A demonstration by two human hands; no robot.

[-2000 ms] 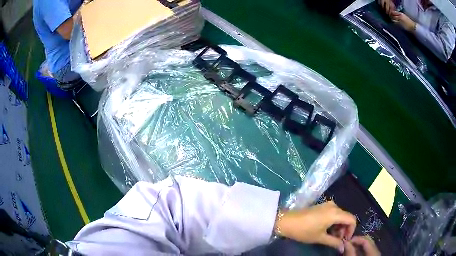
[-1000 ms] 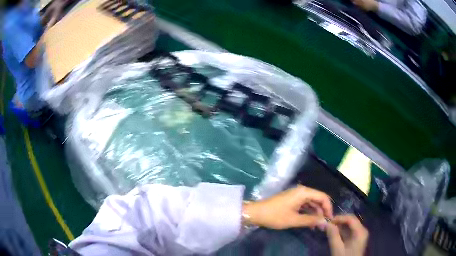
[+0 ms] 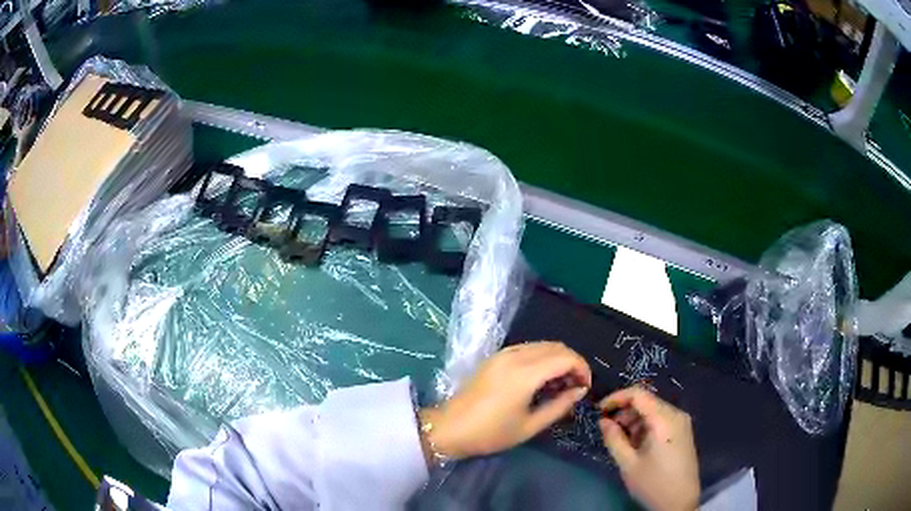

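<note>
My left hand (image 3: pixel 509 399) and my right hand (image 3: pixel 651 444) are bare and meet at the fingertips over the black mat (image 3: pixel 719 399). The fingers of both are curled and pinched. A tiny dark piece seems to lie between the fingertips, but it is too small to make out, and I cannot tell which hand holds it. Thin silvery pins (image 3: pixel 644 359) lie in a loose pile on the mat just beyond my right hand. More pins show below, between my hands.
A large clear plastic bag (image 3: pixel 494 289) lies opened wide at left, with a row of black frames (image 3: pixel 345 225) along its far side. A pale paper slip (image 3: pixel 641 289) and a smaller clear bag (image 3: pixel 804 324) lie beyond the mat. Cardboard with black frames (image 3: pixel 879 449) is at far right; a bagged stack (image 3: pixel 65 170) at far left.
The view has swung to the right, so the bag and frames sit further left and the right-hand cardboard has come into view. My hands stay together at the fingertips.
</note>
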